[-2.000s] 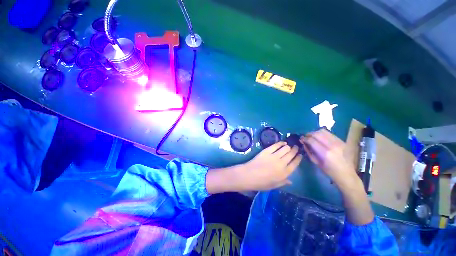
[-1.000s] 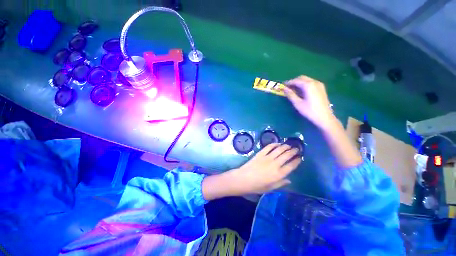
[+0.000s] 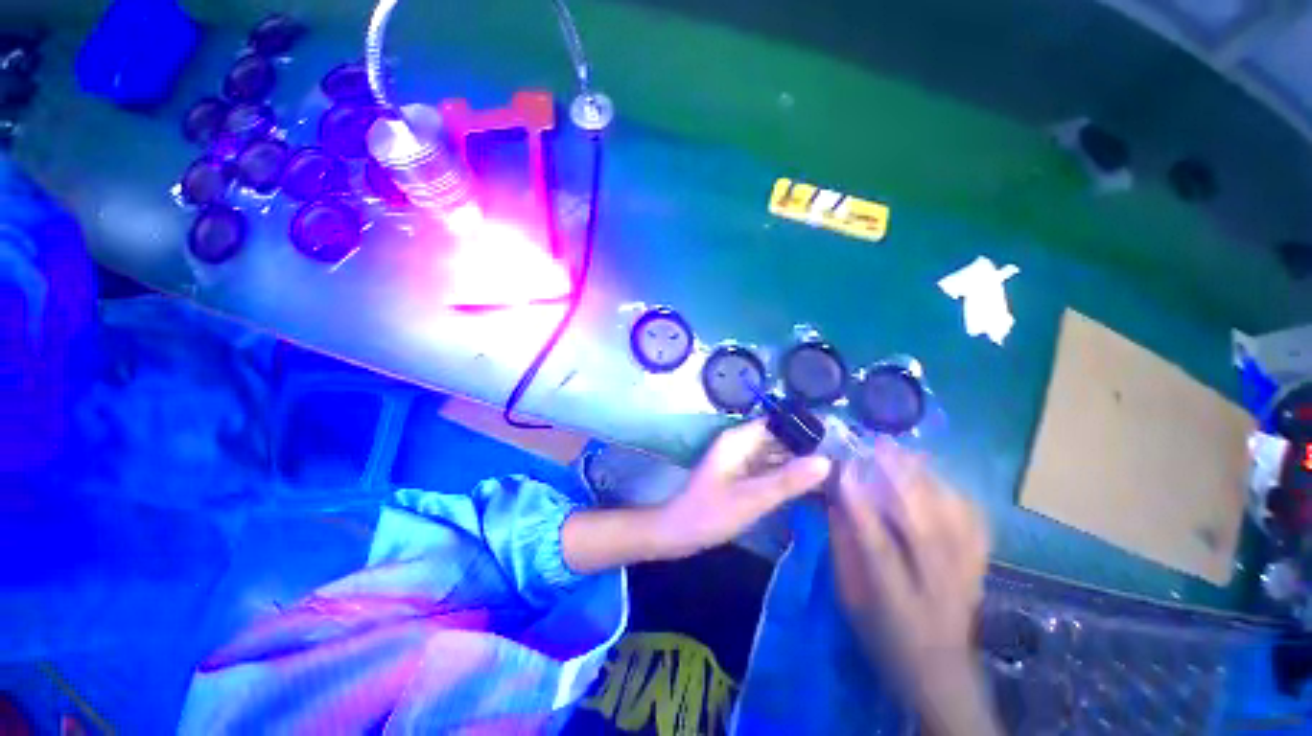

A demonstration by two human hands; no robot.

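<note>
Four round black units lie in a row on the green bench: the leftmost, the second, the third and the rightmost. A dark pen-shaped driver is held between my hands in front of the row, its front end pointing up-left toward the second unit. My left hand has its fingers at the driver's black front part. My right hand is blurred and closed around the rear part, which it mostly hides. Whether the tip touches a unit cannot be told.
A glowing gooseneck lamp stands over a red frame, its black cable curving down. More black units cluster left, near a blue bin. A yellow holder, white scrap and tan board lie right.
The driver has left the tan board and is now between my hands. My right hand has moved from the yellow holder down to the row. My left hand has come off the rightmost unit.
</note>
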